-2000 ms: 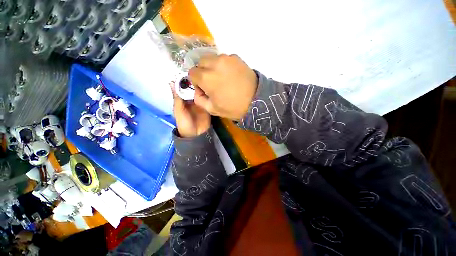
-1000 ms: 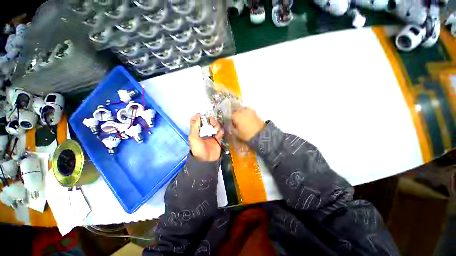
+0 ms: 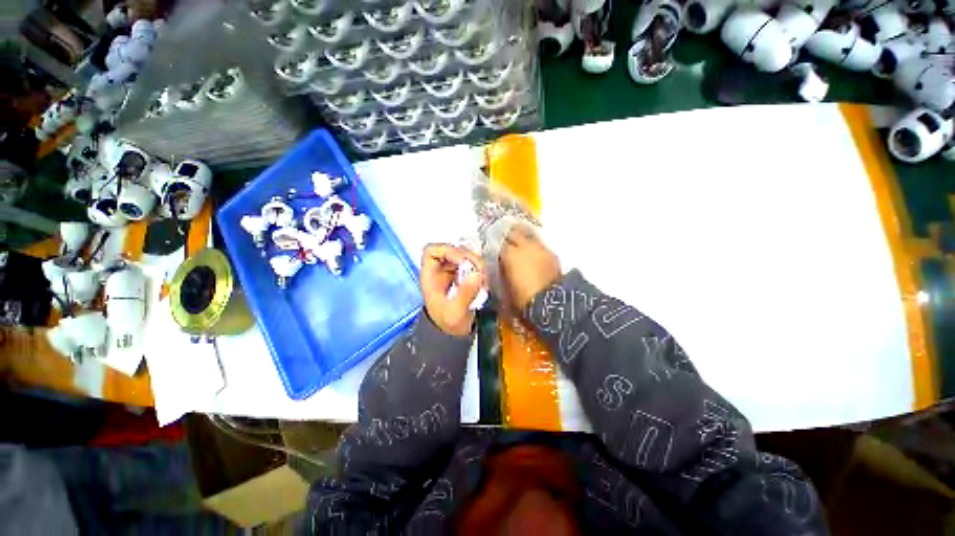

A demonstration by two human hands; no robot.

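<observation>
My left hand (image 3: 450, 285) is closed around a small white screw base (image 3: 478, 297), mostly hidden by the fingers. My right hand (image 3: 527, 267) is just right of it, with its fingertips at or inside a crinkled clear poly bag (image 3: 501, 215) on the orange strip. What those fingertips hold, if anything, is hidden. A blue plastic bin (image 3: 319, 361) stands left of my left hand. Several white screw bases (image 3: 328, 251) with red and dark wires lie in its far part.
A gold-yellow reel (image 3: 201, 293) stands on paper left of the bin. Clear blister trays (image 3: 419, 79) are stacked behind. White camera housings (image 3: 759, 40) lie at the back right, others (image 3: 126, 298) at the left. Orange tape (image 3: 529, 382) crosses the white bench covering (image 3: 723, 251).
The view has swung round. My right hand has left the white base and moved to the poly bag. The base stays in my left hand, whose fingers have closed over it more.
</observation>
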